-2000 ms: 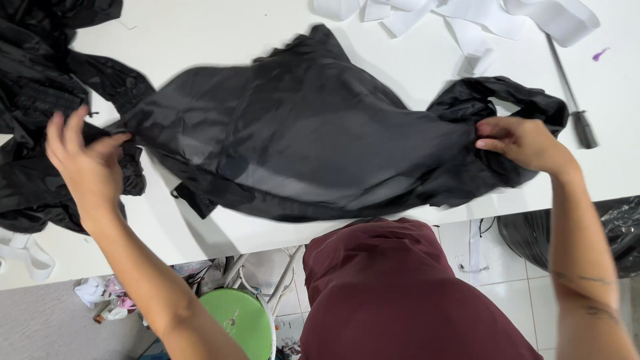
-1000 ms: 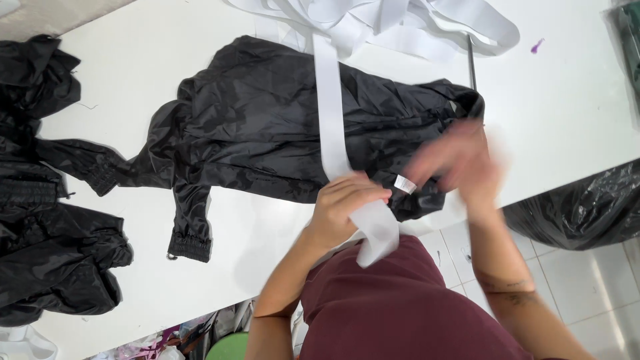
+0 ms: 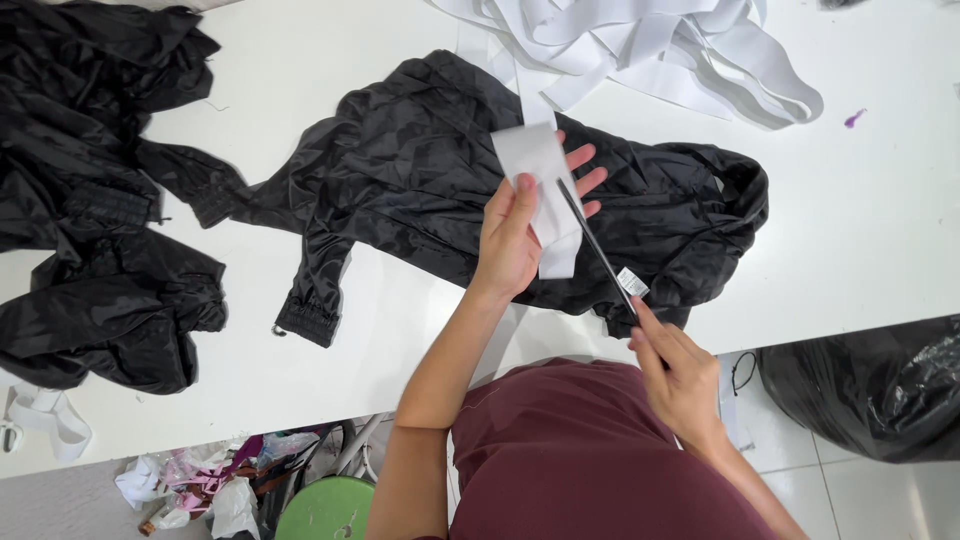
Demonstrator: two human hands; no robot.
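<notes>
A black jacket (image 3: 420,165) with elastic cuffs lies across the white table. Over it my left hand (image 3: 517,232) holds a folded white fabric band (image 3: 536,161), the thumb pressing on top and the other fingers spread beneath. My right hand (image 3: 679,367) grips a long, thin black tool (image 3: 600,251), whose kind I cannot tell; its tip rests at or just above the band. From the band, a white strip runs up toward a loose heap of white band (image 3: 645,45) at the back. A white label (image 3: 632,282) shows on the jacket near the tool.
More black garments (image 3: 82,180) lie on the left of the table (image 3: 300,397). A small white band (image 3: 56,424) is at its front left corner. Below the edge are scraps (image 3: 202,480), a green stool (image 3: 330,510) and, at right, a black plastic bag (image 3: 870,390).
Two seconds ago both hands held the black jacket; now it lies flat. My left hand has lifted the white band higher over the jacket, and my right hand has taken hold of the long tool.
</notes>
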